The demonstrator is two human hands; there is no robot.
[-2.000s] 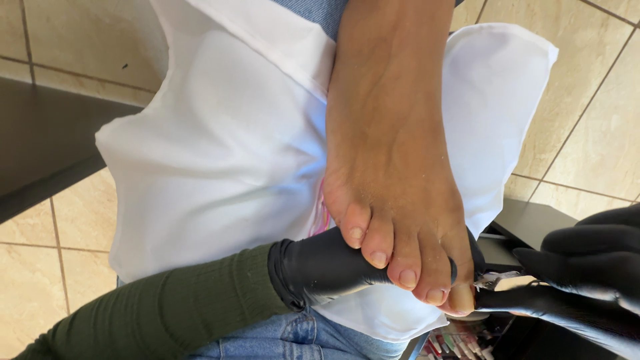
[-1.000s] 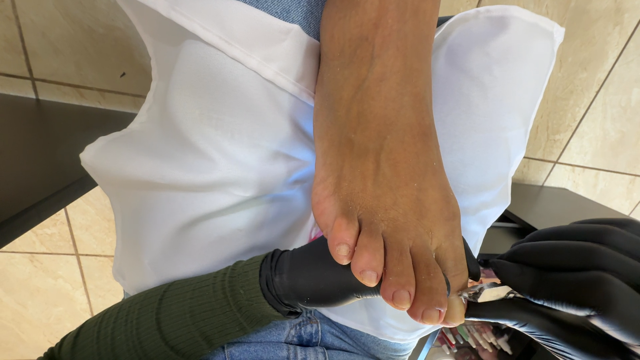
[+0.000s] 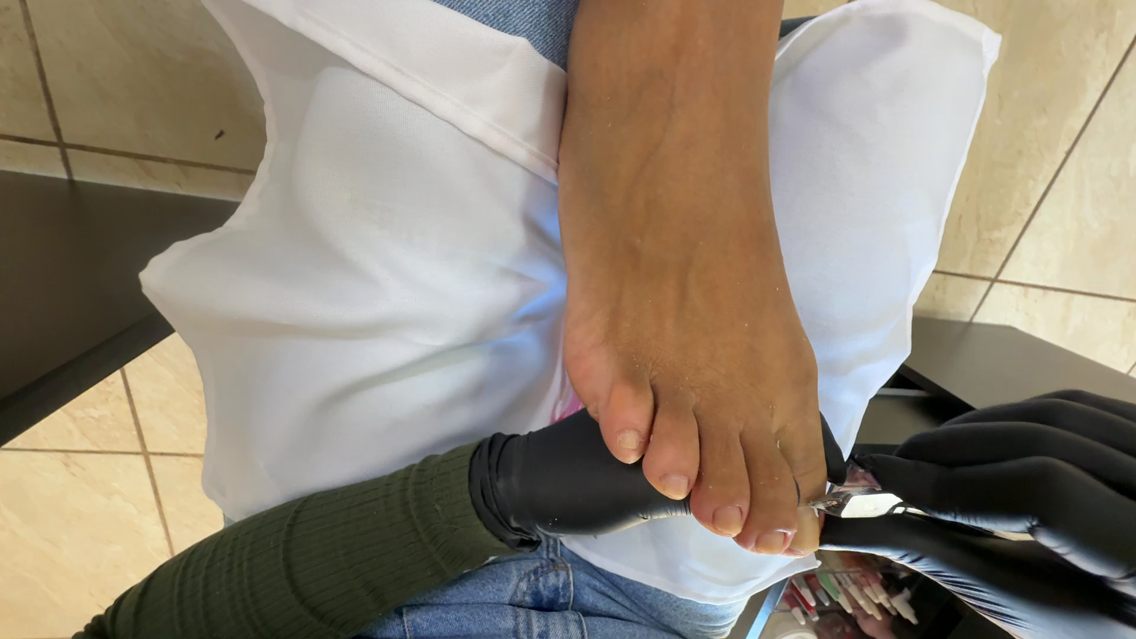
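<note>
Another person's bare foot (image 3: 683, 266) points toward me over a white cloth (image 3: 382, 293) spread on my lap. My left hand (image 3: 586, 484), in a black glove, is around the front of the foot from beneath; most of its fingers are hidden. At the lower right, my black-gloved right hand (image 3: 1003, 497) holds a small shiny metal tool (image 3: 865, 504) between thumb and fingers. The tool's tip is at the big toe, on its outer side; its exact kind is unclear.
Several pens or tubes (image 3: 848, 590) lie in an open drawer or box below my right hand. A dark flat panel (image 3: 1012, 355) juts out at the right, and a dark furniture surface (image 3: 80, 266) is at the left. The floor (image 3: 1065, 204) is beige tile.
My right hand and the metal tool stay beside the big toe, with the tool showing more plainly than two seconds ago. My left hand keeps its hold under the foot.
</note>
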